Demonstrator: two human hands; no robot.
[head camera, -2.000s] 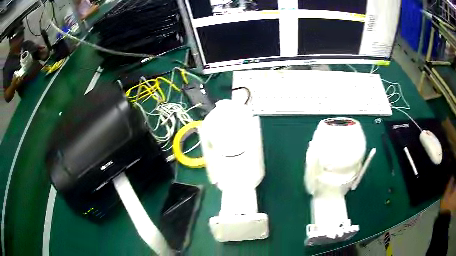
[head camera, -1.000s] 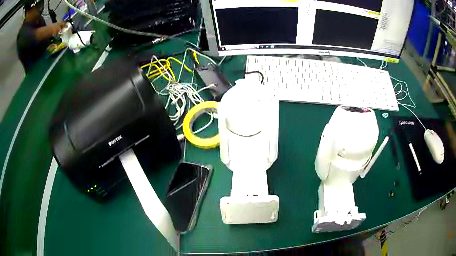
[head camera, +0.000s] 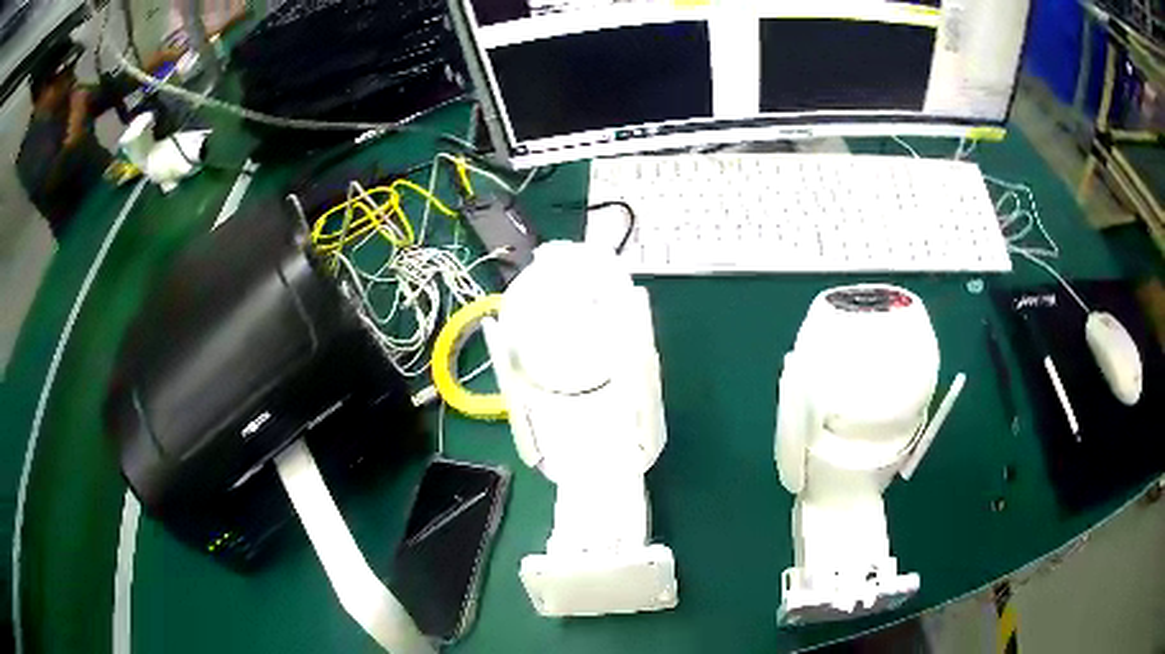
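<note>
Two white dome cameras lie on the green bench. The left camera (head camera: 581, 371) has its square mount plate toward the bench's front edge. The right camera (head camera: 859, 383) has a dark, partly reddish window at its top end, a thin white antenna (head camera: 935, 425) sticking out at its right side, and its bracket end toward me. Neither of my hands is in the picture.
A black label printer (head camera: 243, 383) with a white strip (head camera: 342, 547) stands left. Near it are a smartphone (head camera: 450, 547), yellow tape roll (head camera: 450, 360) and tangled cables. A monitor (head camera: 601, 77), keyboard (head camera: 799, 215) and mouse (head camera: 1114, 358) lie beyond. A person (head camera: 61, 141) is at far left.
The view has shifted back and forth. A hand and dark sleeve at the lower right edge two seconds ago are gone. The far-left person's posture has changed. The two cameras lie as before.
</note>
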